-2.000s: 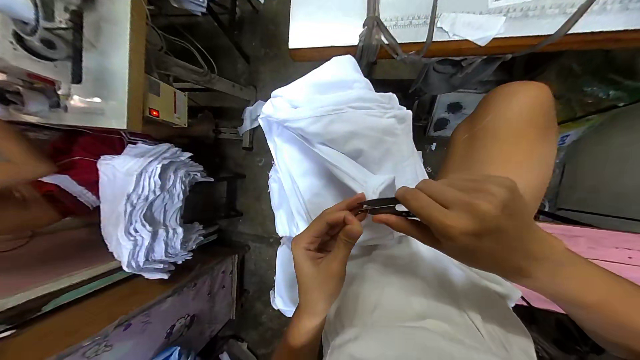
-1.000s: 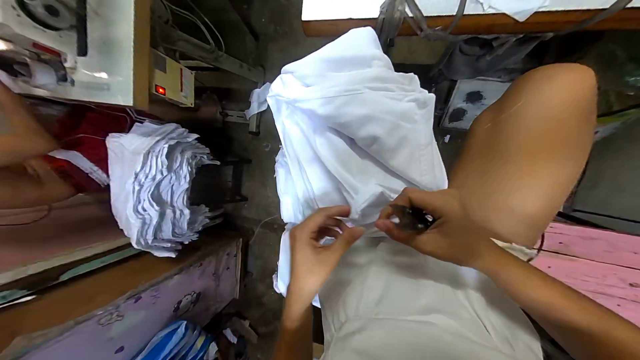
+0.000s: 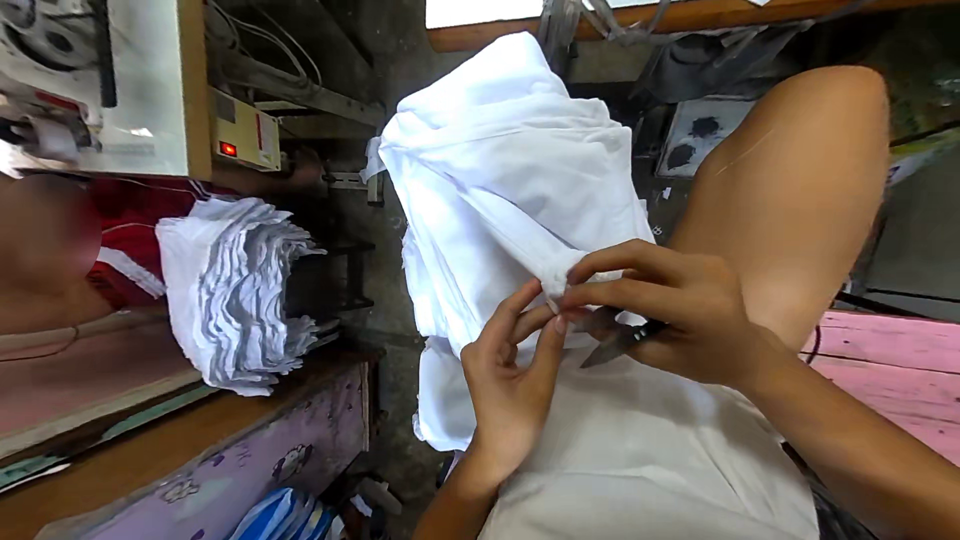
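Note:
A pile of white fabric pieces (image 3: 517, 180) lies over my lap, its top piece pulled up into a fold toward my fingers. My left hand (image 3: 517, 367) pinches the near edge of that fold between its fingertips. Close against it, my right hand (image 3: 667, 307) grips the same cloth with thumb and fingers. A pair of small thread snips (image 3: 619, 345) with dark handles is tucked in my right palm, its blades pointing left. What the fingertips cover on the cloth is hidden.
At left another person in red (image 3: 139, 225) sits beside a stack of white cloth (image 3: 225, 292) and a sewing machine (image 3: 56, 45). A wood-edged table (image 3: 480, 37) stands ahead, a pink wooden bench (image 3: 885, 360) at right.
The snips were held out between both hands two seconds ago; now they rest in my right palm. Both hands have come together on the cloth, which is drawn into a raised fold.

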